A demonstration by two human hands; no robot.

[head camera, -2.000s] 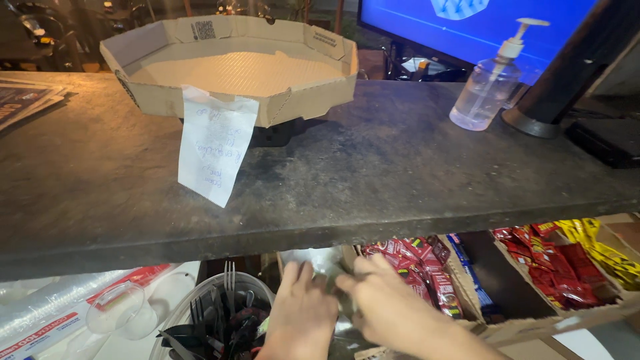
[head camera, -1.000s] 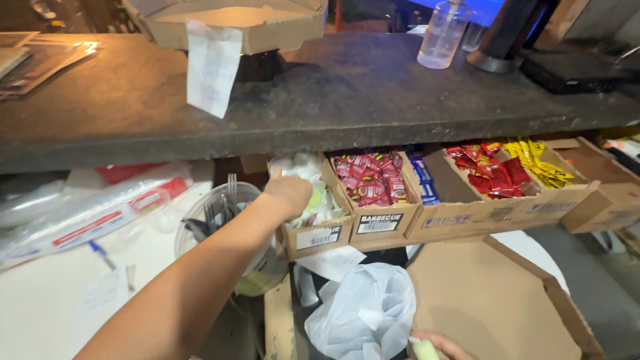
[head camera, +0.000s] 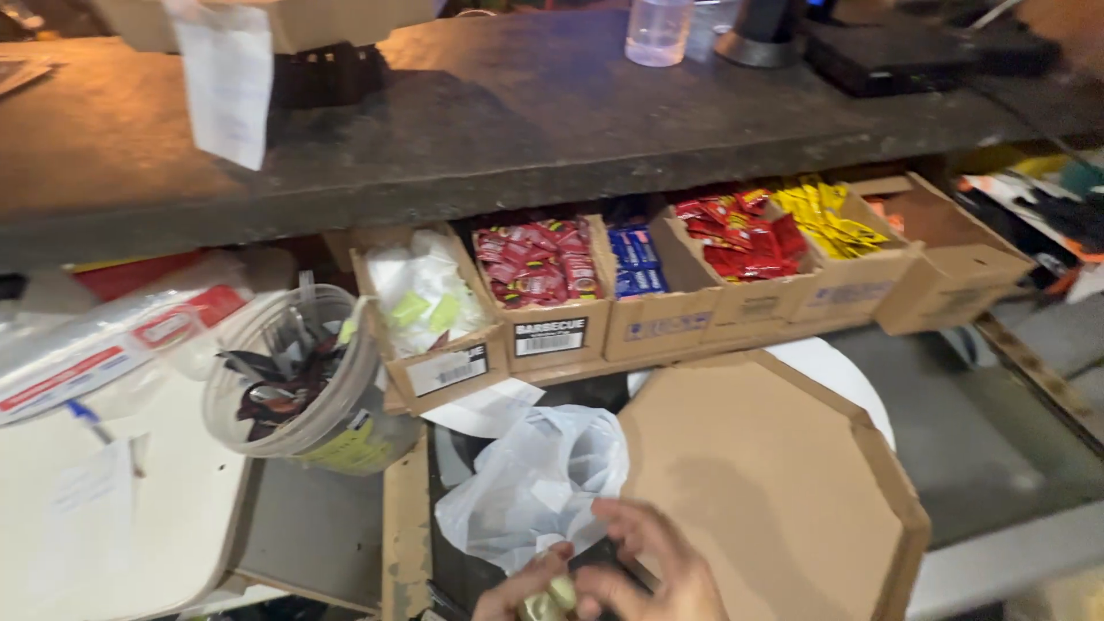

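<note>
At the bottom of the head view, my left hand [head camera: 524, 588] holds small pale green packets [head camera: 549, 597] between its fingers. My right hand [head camera: 660, 565] is close beside it, its fingers spread; whether they touch the packets is unclear. Just beyond both hands lies a crumpled white plastic bag [head camera: 539, 483]. An octagonal cardboard pizza box [head camera: 768, 474] lies to the right, partly behind my right hand. Farther up stands a cardboard box of white and light green packets [head camera: 427, 297].
Boxes of barbecue sachets [head camera: 539, 263], blue sachets [head camera: 636, 261], red sachets [head camera: 746, 237] and yellow sachets [head camera: 828, 220] line the space under the dark counter [head camera: 517, 129]. A clear tub of wrapped cutlery [head camera: 293, 379] stands left, near a pen [head camera: 90, 421].
My left hand has come back from the box of white and green packets to the bottom of the view. My right hand has moved further into view beside it.
</note>
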